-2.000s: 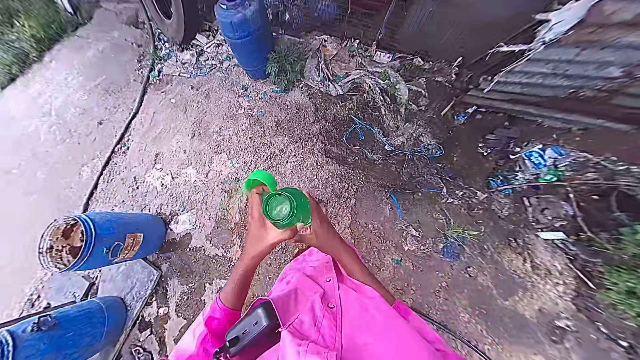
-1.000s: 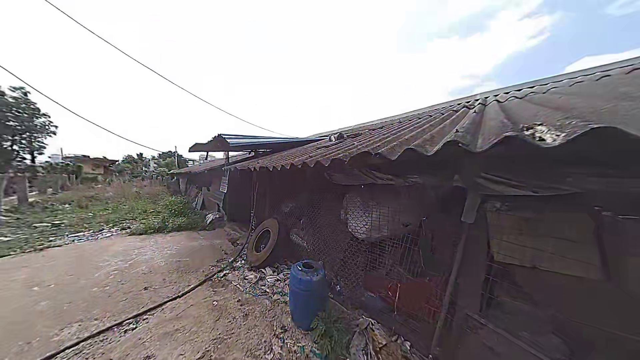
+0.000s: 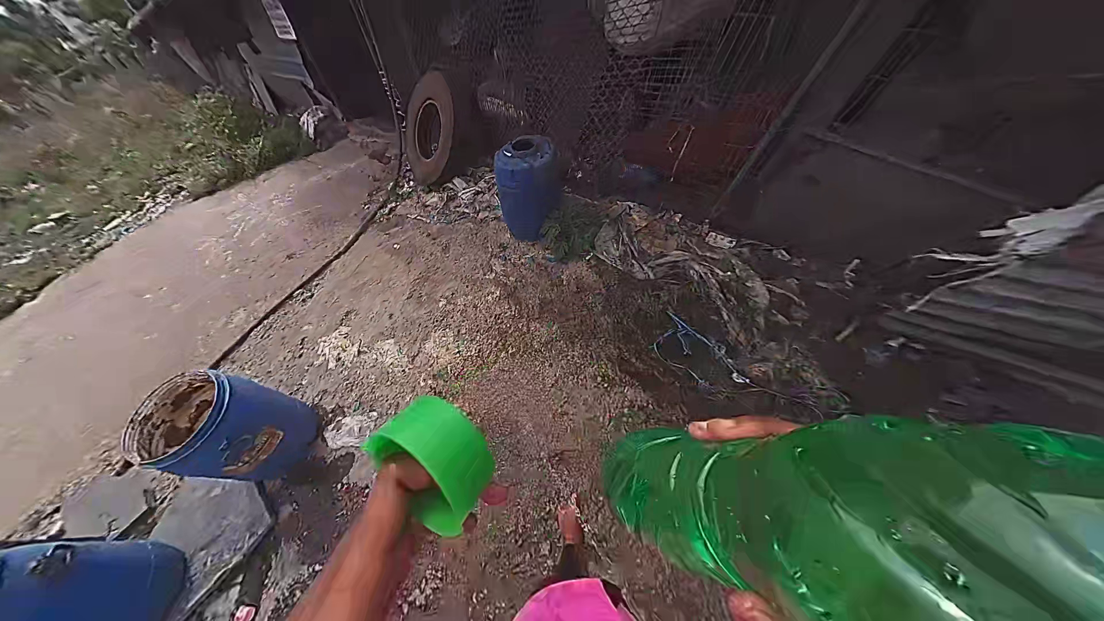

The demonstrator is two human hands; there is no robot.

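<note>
A bright green plastic cap point(image 3: 444, 461) is held in my left hand point(image 3: 405, 483), at the lower middle of the view; its hollow side faces down toward my palm. At the lower right my right hand point(image 3: 746, 429) grips a large translucent green plastic bottle point(image 3: 828, 509) from behind, with fingers showing above it and below it. The bottle lies nearly sideways, its narrower end toward the cap, and the two are apart. Much of the right hand is hidden behind the bottle.
An open blue barrel point(image 3: 276, 431) stands at the left beside stone slabs point(image 3: 211, 522), with another blue barrel point(image 3: 95, 578) below. Farther off are a blue drum point(image 3: 526, 190), a tyre point(image 3: 431, 129) and wire mesh. A black hose point(image 3: 302, 285) crosses the ground; blue cord point(image 3: 699, 345) and debris lie right.
Two seconds ago both hands held the green things close together; now the cap and the bottle are far apart, the bottle raised near the camera. The view swung up, then back down.
</note>
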